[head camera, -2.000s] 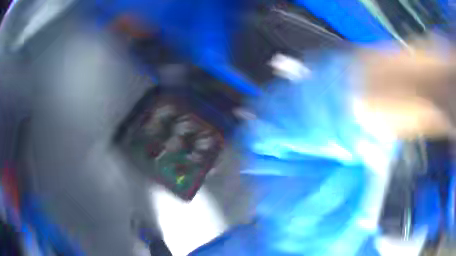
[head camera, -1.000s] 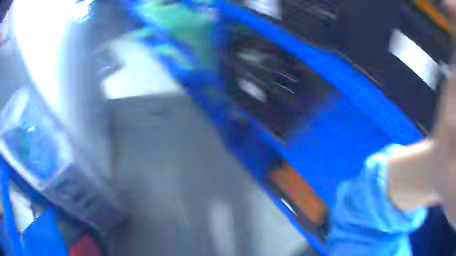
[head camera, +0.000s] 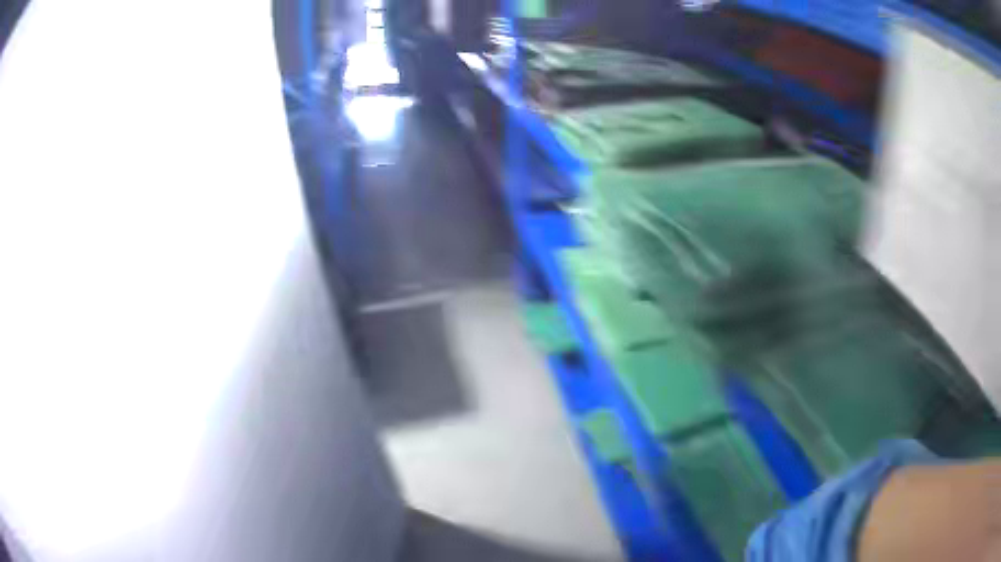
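Green slabs or trays (head camera: 757, 220) lie stacked on the blue rack (head camera: 560, 263) to the right. More green slabs (head camera: 648, 384) show on a lower level. A blue cuff with bare skin past it is at the lower right corner, cut off by the picture's edge. The hand beyond it, which seems to be my right, is outside the picture. My left hand is not in view. Nothing held can be seen, and the picture is blurred.
A large white, overexposed surface (head camera: 176, 274) fills the left side. A narrow grey-floored aisle (head camera: 428, 220) runs between it and the rack towards a bright area at the far end. A whitish panel (head camera: 944, 187) stands at the right edge.
The view has swung from blurred floor and black items by blue racks to the aisle and green slabs. The cuff and bare skin now sit lower in the right corner.
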